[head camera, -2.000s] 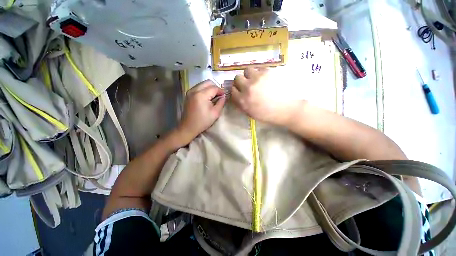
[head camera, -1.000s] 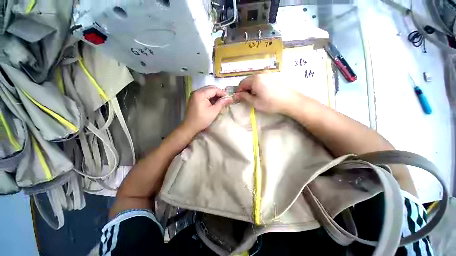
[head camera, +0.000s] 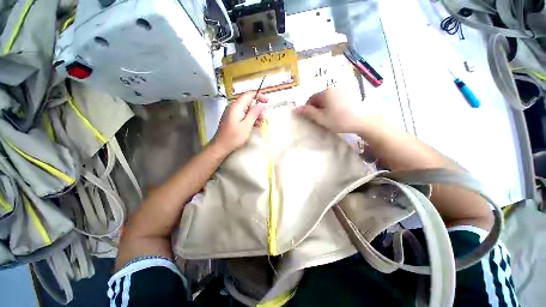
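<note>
A beige bag body (head camera: 305, 174) lies across the machine table edge and my lap, with a yellow binding strip (head camera: 272, 198) down its middle and beige straps (head camera: 440, 240) over my right forearm. My left hand (head camera: 239, 122) is at the bag's far edge and holds a thin dark pointed tool (head camera: 260, 87) that sticks up between the fingers. My right hand (head camera: 329, 110) pinches the bag's far edge to the right of the strip. The yellow clamp frame (head camera: 260, 67) is just beyond both hands. The fingertips of my right hand are partly hidden.
The white machine head (head camera: 143, 51) with a red switch (head camera: 79, 70) is at upper left. Red-and-black snips (head camera: 365, 67) and a blue-handled screwdriver (head camera: 466, 93) lie on the table at right. Beige bags (head camera: 36, 150) with yellow seams are heaped at left; more beige material (head camera: 530, 252) is at right.
My hands have moved apart along the bag edge. The thin dark tool now points up from my left hand. The whole view has shifted, with the machine and tools further left.
</note>
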